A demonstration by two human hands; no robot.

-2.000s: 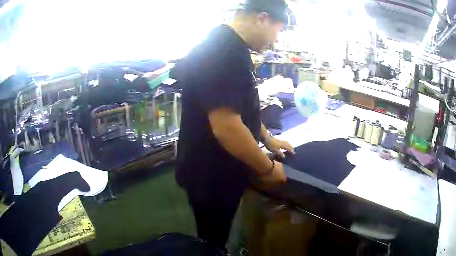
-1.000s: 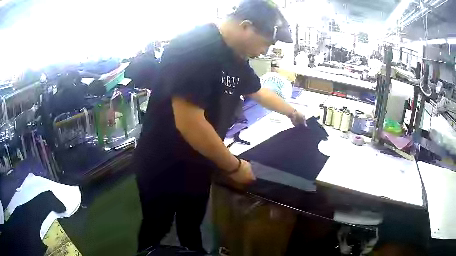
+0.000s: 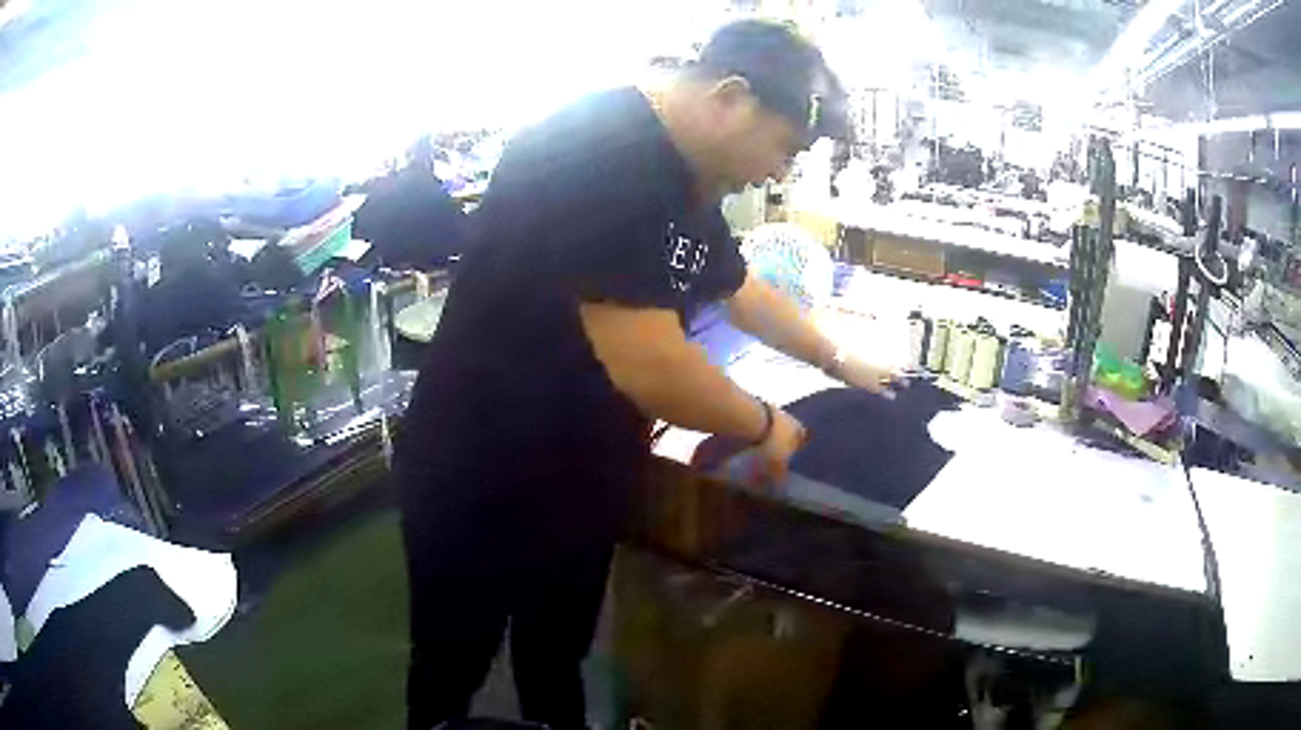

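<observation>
Neither of my hands is in view. In front of me another person [image 3: 557,314] in a dark T-shirt and cap bends over a white worktable [image 3: 1063,506]. Both of that person's hands rest on a dark garment panel [image 3: 870,449] lying on the table. A grey-blue band [image 3: 835,502] runs along the panel's near edge. One hand is near this edge and slightly blurred. The other is at the panel's far side.
At lower left, black and white cut pieces [image 3: 193,571] lie on a worn yellow table [image 3: 174,696]. Several thread cones [image 3: 973,354] and a fan [image 3: 788,264] stand behind the panel. Loaded racks [image 3: 271,357] stand at left. Green floor [image 3: 321,613] shows between.
My view has swung right since the oldest frame. The person's near hand has moved right along the panel since one second ago. The other hand has moved slightly right at its far side.
</observation>
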